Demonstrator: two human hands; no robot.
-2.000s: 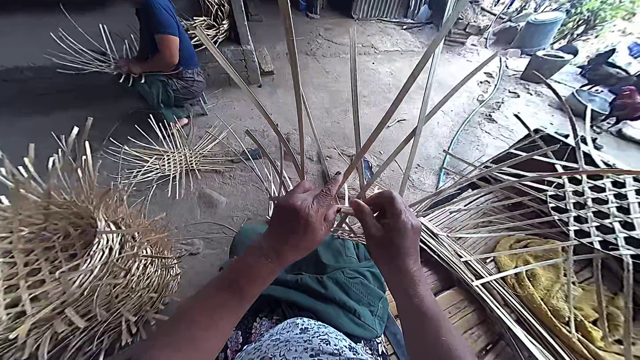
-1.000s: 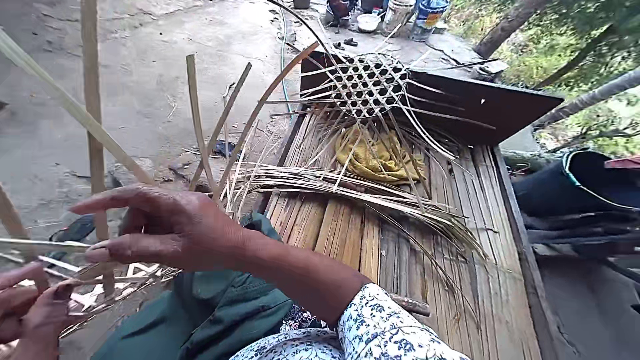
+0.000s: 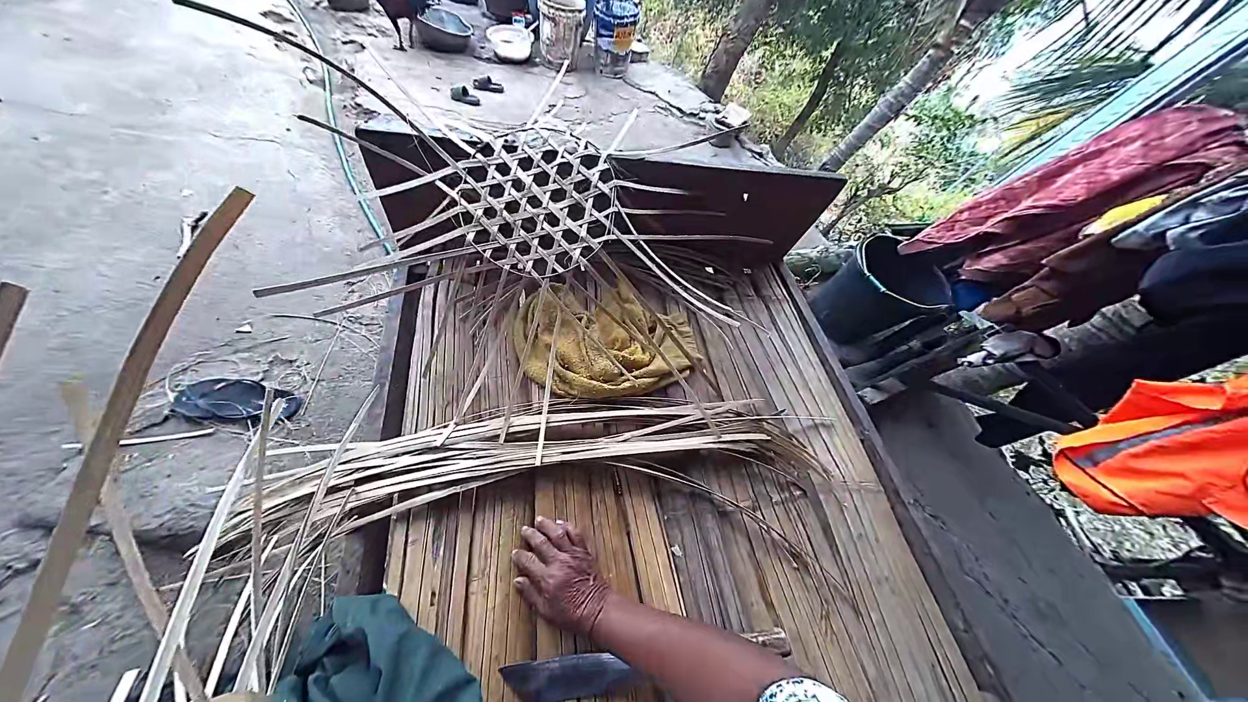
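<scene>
My right hand (image 3: 561, 577) lies palm down on the bamboo-slat bench (image 3: 624, 546), fingers slightly spread and nothing seen in them. Under and beside my forearm is a knife with a dark blade (image 3: 570, 675); part of it is hidden by the arm. My left hand is out of view. Beyond my right hand a bundle of thin split strips (image 3: 507, 448) lies across the bench. At the lower left, wider upright strips (image 3: 122, 419) rise beside a green cloth (image 3: 375, 648). An open hexagonal-weave piece (image 3: 541, 205) with loose strip ends stands at the bench's far end.
A crumpled yellow cloth (image 3: 604, 341) lies between the bundle and the woven piece. A dark panel (image 3: 702, 205) stands across the far end. To the right are a black bucket (image 3: 877, 283), hanging clothes (image 3: 1072, 205) and an orange garment (image 3: 1160, 444). A hose (image 3: 336, 117) runs along the ground.
My right hand has moved right, from beside the upright strips down onto the bench. My left hand has gone out of view. The view has swung right.
</scene>
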